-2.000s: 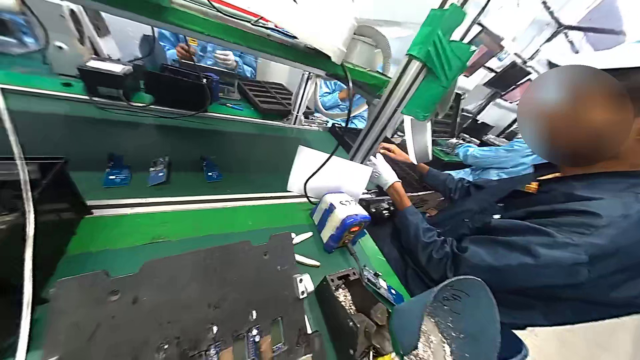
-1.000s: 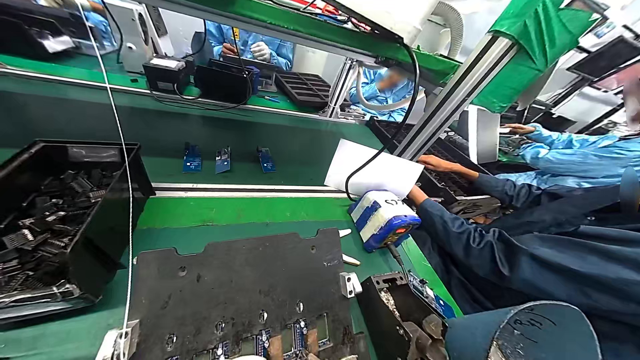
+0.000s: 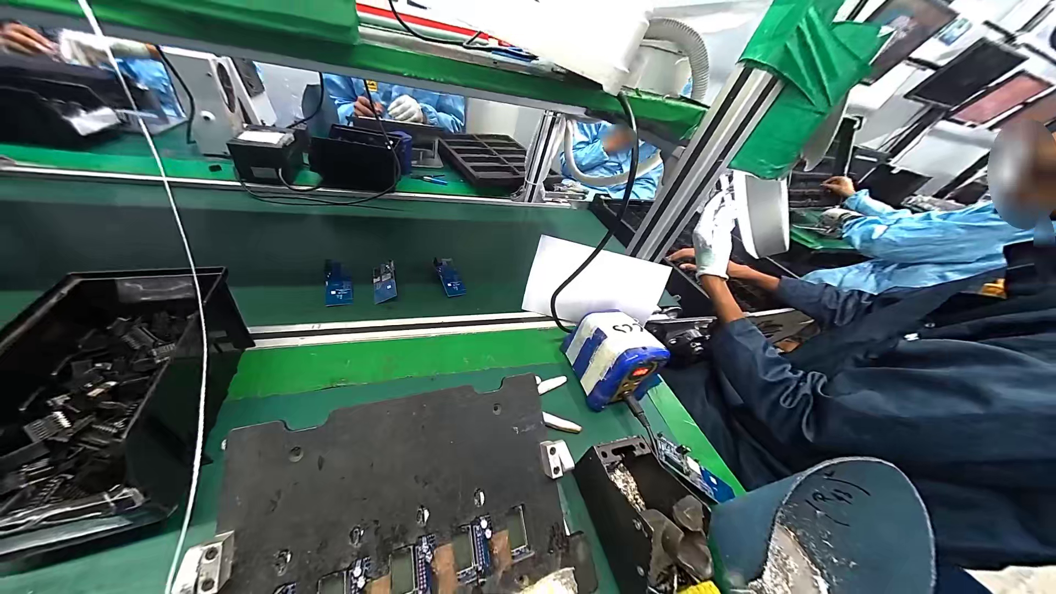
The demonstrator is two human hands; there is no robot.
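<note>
Neither my left hand nor my right hand can be made out. A pale thing (image 3: 554,582) is cut off by the bottom edge; I cannot tell what it is. Just above it lies a black fixture plate (image 3: 396,462), with small circuit boards with displays (image 3: 403,569) in its cutouts. Metal blocks sit at its sides, one a silver block (image 3: 556,459) on the right. Beyond the plate's right corner stands a blue-and-white soldering station (image 3: 615,359) with a lit red display. A black holder (image 3: 606,503) with metallic scraps stands right of the plate.
A black bin (image 3: 165,396) of electronic components stands left, behind a hanging white cord (image 3: 191,272). Three blue circuit boards (image 3: 384,282) lie on the rear strip. A grey-blue container (image 3: 858,528) occupies the lower right. A co-worker's gloved hand (image 3: 714,235) is near the metal post.
The view has swung left, bringing the component bin further in. The co-worker's white-gloved hand, low beside the paper two seconds ago, is now raised near the metal post.
</note>
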